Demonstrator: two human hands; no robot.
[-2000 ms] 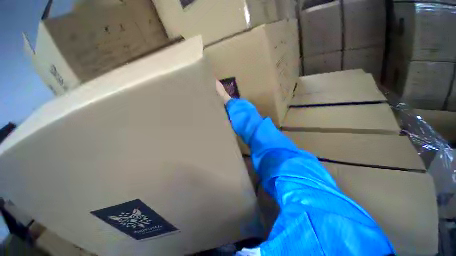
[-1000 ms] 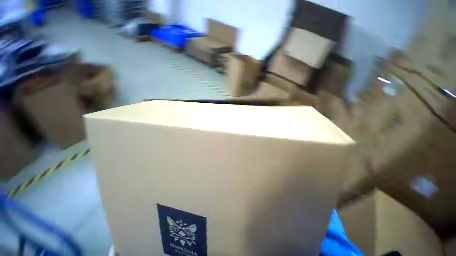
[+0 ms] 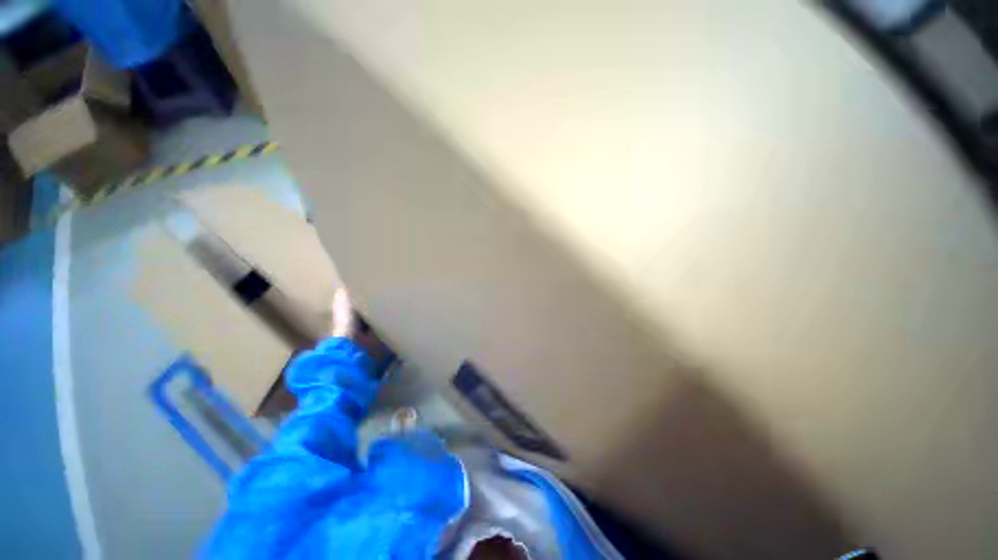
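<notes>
A large corrugated carton fills the middle and right of the view, tilted and very close. A dark printed logo panel shows on its lower side, seen at a slant and blurred. My left hand is small and blurred at the carton's left edge and holds it there; most of its fingers are hidden. The blue sleeve runs up to it from the bottom. My right hand is not in view.
Below left are a blue tubular handle and a flat brown carton surface with a dark patch. Yellow-black tape crosses the grey floor. An open carton and a blue bin are at upper left.
The view has turned and tilted down. The held carton now covers the right side, much closer. My left hand and sleeve have come into view; the right sleeve has left it.
</notes>
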